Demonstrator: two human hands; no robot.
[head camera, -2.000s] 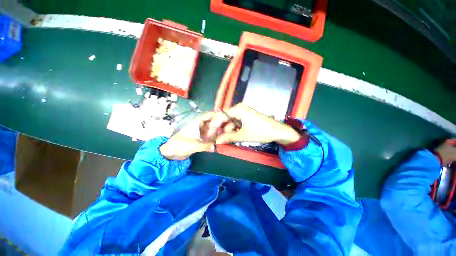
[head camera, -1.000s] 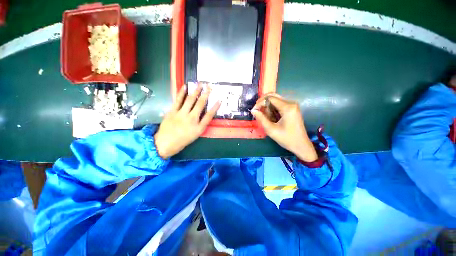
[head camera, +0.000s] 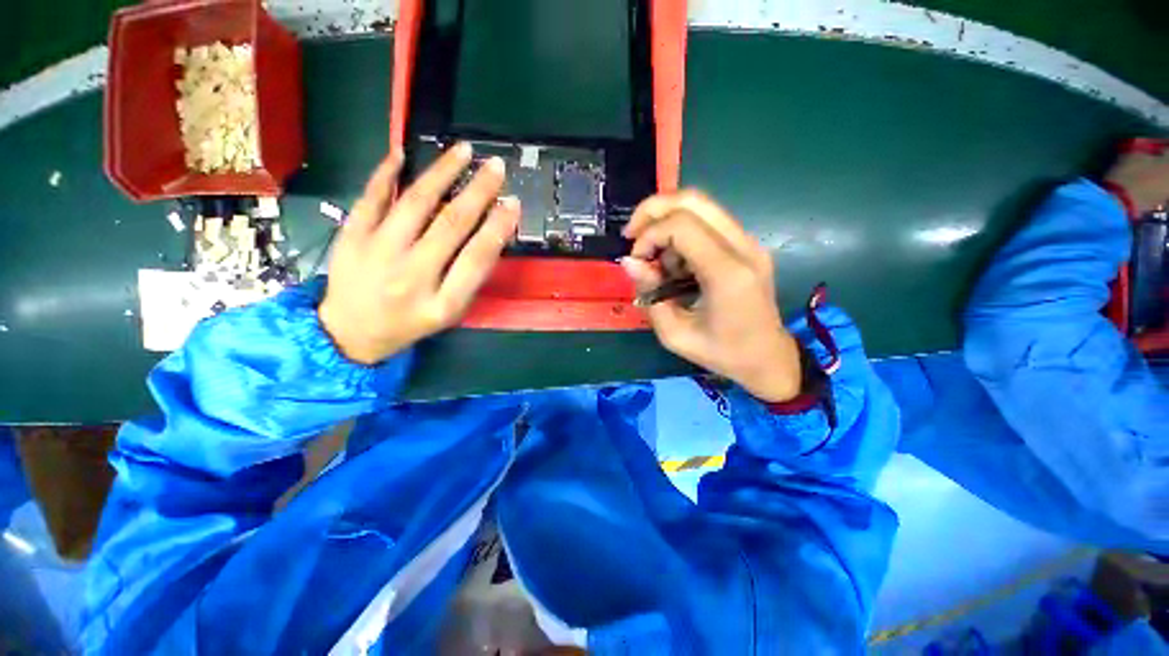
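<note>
An open tablet unit (head camera: 545, 71) lies in a red-orange holding fixture (head camera: 551, 301) in front of me, its top cut off by the frame edge. The circuit board (head camera: 577, 190) shows at its near end. My left hand (head camera: 417, 263) lies with spread fingers over the board's left part and the fixture's left side, holding nothing visible. My right hand (head camera: 708, 285) is at the fixture's near right corner, fingers closed around dark tweezers (head camera: 669, 294). The tips of the tweezers cannot be made out.
A red parts bin (head camera: 276, 109) with cream pads stands at the upper left. Small modules (head camera: 237, 244) and a white sheet (head camera: 173, 310) lie below it. At the right edge are another person's blue sleeve (head camera: 1051, 308) and part of another red fixture (head camera: 1126, 288).
The two hands have parted from above the fixture and come down, the left onto the board, the right to its right side. The view has shifted, and the plate looks darker.
</note>
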